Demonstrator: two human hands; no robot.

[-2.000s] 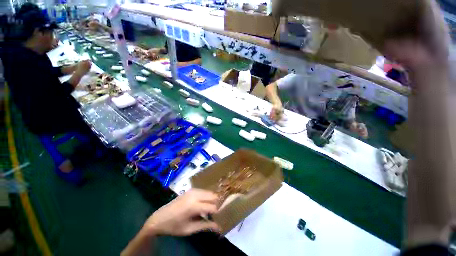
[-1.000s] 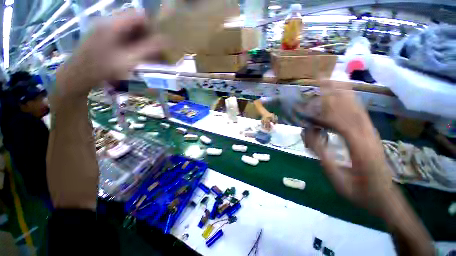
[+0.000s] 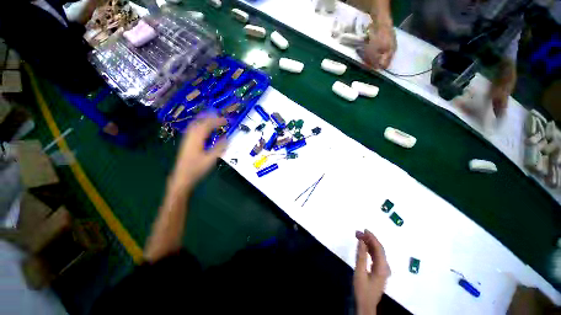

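Observation:
My left hand is blurred at the near edge of the blue plastic tray, which is crowded with blue cells and boards; whether it holds anything cannot be told. My right hand is over the bench's near edge, fingers apart, with nothing in it. A pile of blue cells and small boards lies beside the tray, with a yellow piece. Dark tweezers lie on the white bench. Green circuit boards lie further right, and a blue cell with leads lies beyond them.
White housings lie on the green belt. Clear trays stand beyond the blue tray. Another person's hands are across the belt. A seated person's dark sleeve is at upper left. A brown carton is at lower right.
Both hands have come down from in front of the shelf to the bench. The small carton seen earlier on the bench is gone from that spot. The view has tilted down.

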